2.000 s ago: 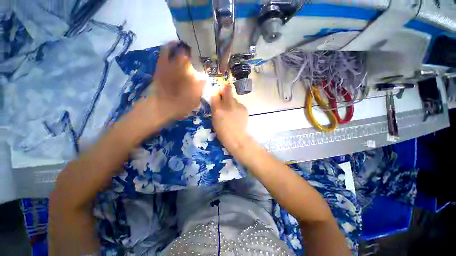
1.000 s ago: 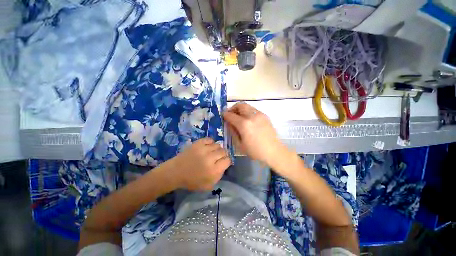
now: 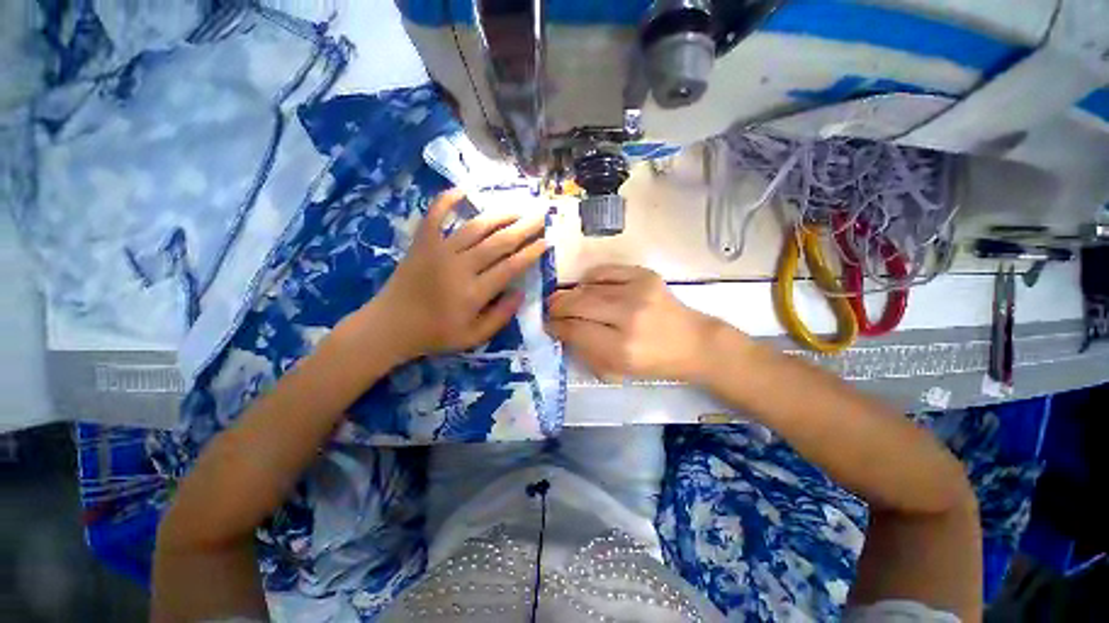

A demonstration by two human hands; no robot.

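The blue floral garment piece [image 3: 353, 268] lies printed side up on the machine table, its upper end at the lit needle area. A folded band [image 3: 544, 329], pale with a dark blue edge, runs from the presser foot [image 3: 535, 183] towards the front table edge. My left hand [image 3: 468, 274] lies on the fabric just left of the band, fingers spread near the presser foot. My right hand [image 3: 626, 323] pinches the band's right edge between thumb and fingers, below the knurled knob [image 3: 602, 209]. The needle itself is lost in glare.
The white machine head [image 3: 839, 61] spans the top. Yellow-handled [image 3: 815, 292] and red-handled scissors [image 3: 878, 280] lie at right before greyish-lilac strips [image 3: 851, 195]. A slim tool [image 3: 1002, 329] lies farther right. Pale blue pieces [image 3: 146, 183] are heaped at left. A blue crate [image 3: 116, 523] stands below.
From one second ago, my left hand has moved up from the band's front end to beside the presser foot. My right hand stays at the band's right edge. The view has shifted slightly.
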